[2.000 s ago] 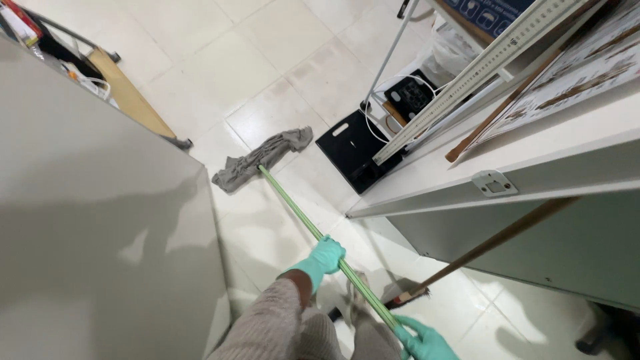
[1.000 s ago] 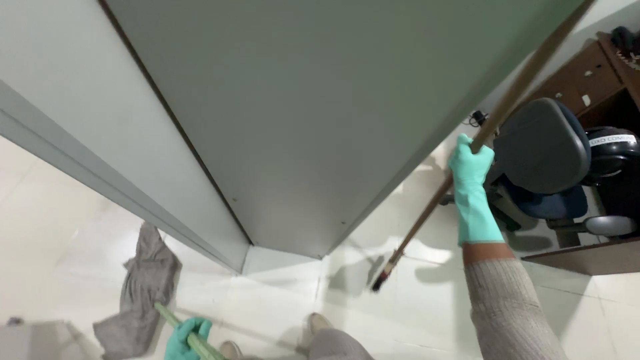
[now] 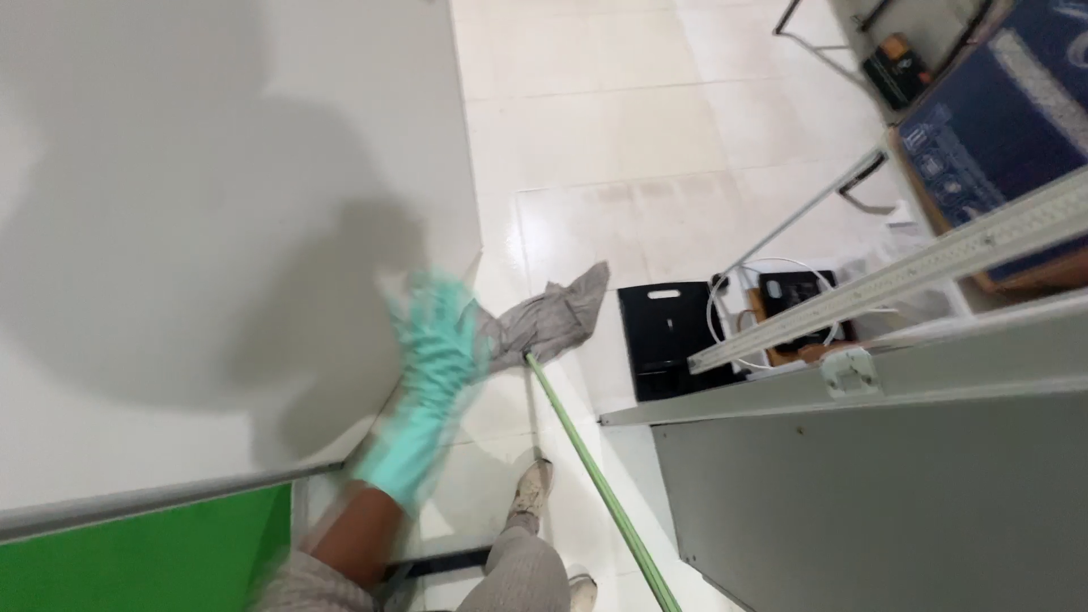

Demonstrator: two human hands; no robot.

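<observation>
My left hand (image 3: 438, 340), in a mint-green rubber glove and blurred by motion, is raised with its fingers apart and nothing in it. It is nearest to a grey cloth (image 3: 552, 319) that lies bunched on the tiled floor. The far end of a green pole (image 3: 595, 472) meets the cloth, and the pole runs down to the bottom edge of the view. My right hand is outside the frame, so its hold on the pole is hidden.
A large pale panel (image 3: 170, 255) fills the left, above a green surface (image 3: 153, 552). At right stand a grey cabinet panel (image 3: 875, 501), a black flat case (image 3: 667, 336), a perforated metal strip (image 3: 892, 280) and a blue box (image 3: 1003, 127). My shoes (image 3: 533, 489) are on the floor.
The view has swung a lot. Two seconds ago my left hand gripped the green pole; now it is off it. My right hand, on a wooden stick one second ago, has left the view.
</observation>
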